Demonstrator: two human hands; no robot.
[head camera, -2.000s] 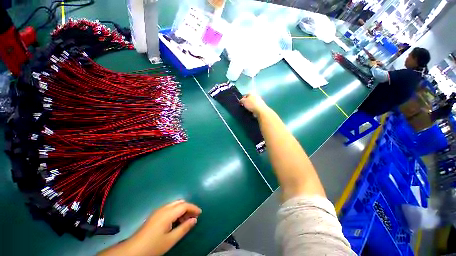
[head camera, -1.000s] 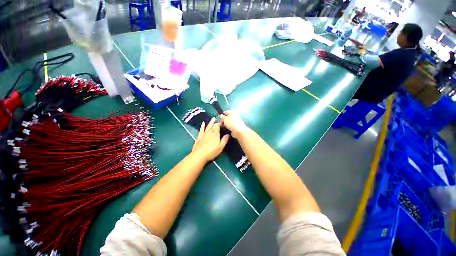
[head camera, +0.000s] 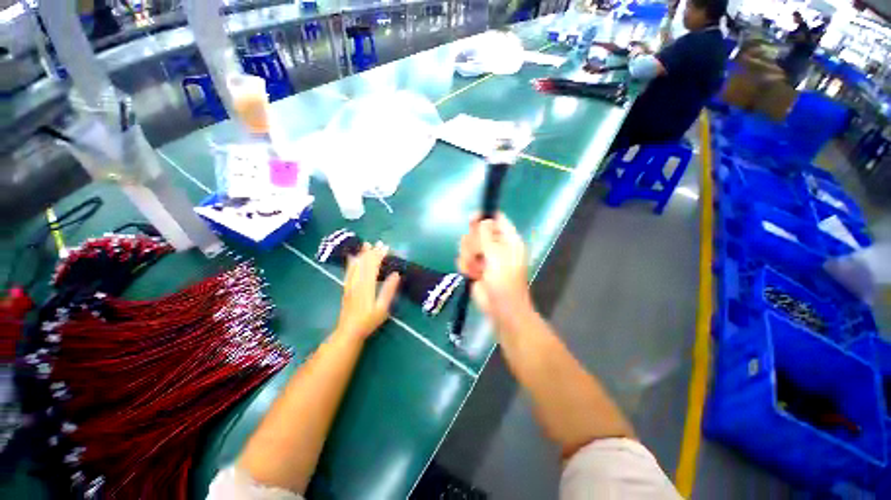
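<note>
My right hand (head camera: 496, 259) is shut on a bunch of black lead wires (head camera: 495, 186), held upright near the table's right edge; its silvery top end is blurred and its lower end shows below the hand. My left hand (head camera: 363, 291) lies flat with fingers on the spare black wire bundle (head camera: 409, 277), which lies on the green bench with silvery ends at both sides. Part of this bundle is hidden under my left fingers. The part-built harnesses (head camera: 161, 356), a large fan of red and black wires, lie at left.
A blue tray with papers (head camera: 256, 223) and clear plastic bags (head camera: 376, 146) stand behind the bundle. A white sheet (head camera: 479, 135) lies farther along. A person (head camera: 679, 73) sits at the right side of the bench. Blue bins (head camera: 801, 381) stand on the floor at right.
My right hand has lifted the bunch of black wires away from the bundle, to the right. My left hand remains on the bundle, which now lies more crosswise. The view has turned right and up.
</note>
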